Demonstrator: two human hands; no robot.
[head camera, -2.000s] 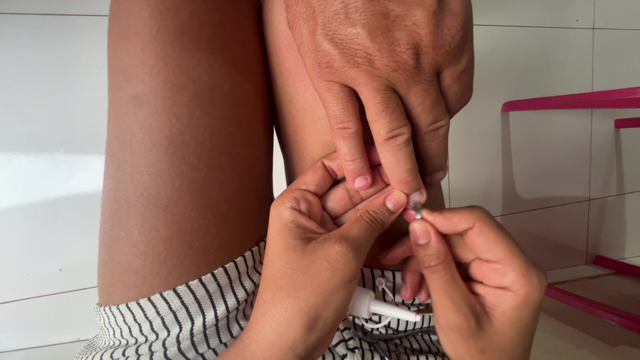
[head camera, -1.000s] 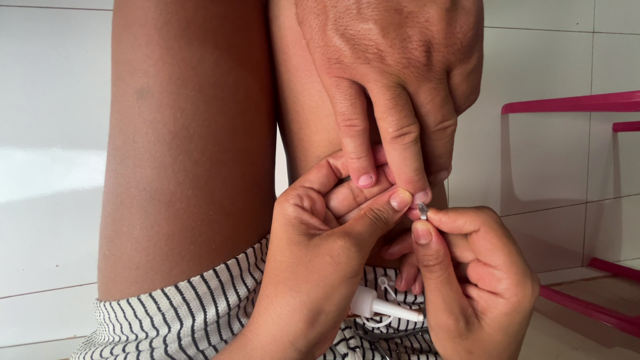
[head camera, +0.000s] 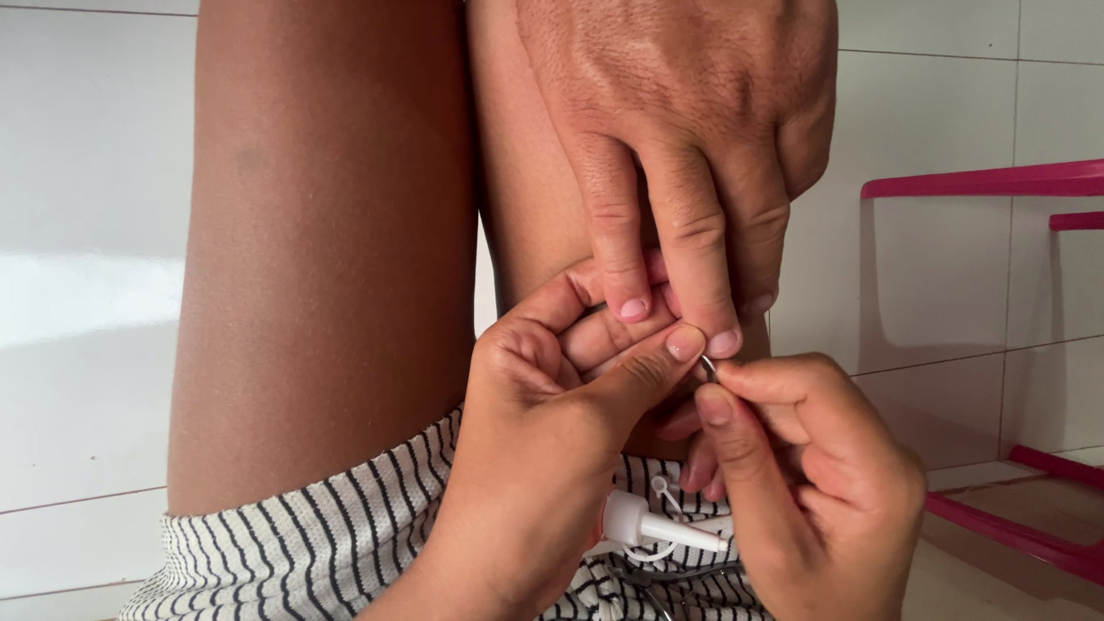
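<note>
Another person's hand (head camera: 690, 129) reaches down from the top, its fingers spread over the lap. With thumb and fingers, my left hand (head camera: 561, 388) grips the tip of one of that hand's fingers (head camera: 703, 259). Right at that fingertip, my right hand (head camera: 802, 457) pinches a small, thin metal piece (head camera: 709, 368) between thumb and index finger; its kind cannot be told, as most of it is hidden. Below my left hand lies a bottle with a white nozzle (head camera: 664, 528) and a small tethered cap, its body mostly covered.
Bare thighs (head camera: 328, 259) and striped shorts (head camera: 302, 535) lie beneath the hands. A thin dark metal item (head camera: 655, 582) rests on the shorts under the nozzle. Pink plastic bars (head camera: 983, 180) stand at the right over a floor of pale tiles (head camera: 931, 285).
The metal piece in my right hand has turned at the fingertip and shows as a thinner edge now. My left hand keeps its hold on the other person's finger.
</note>
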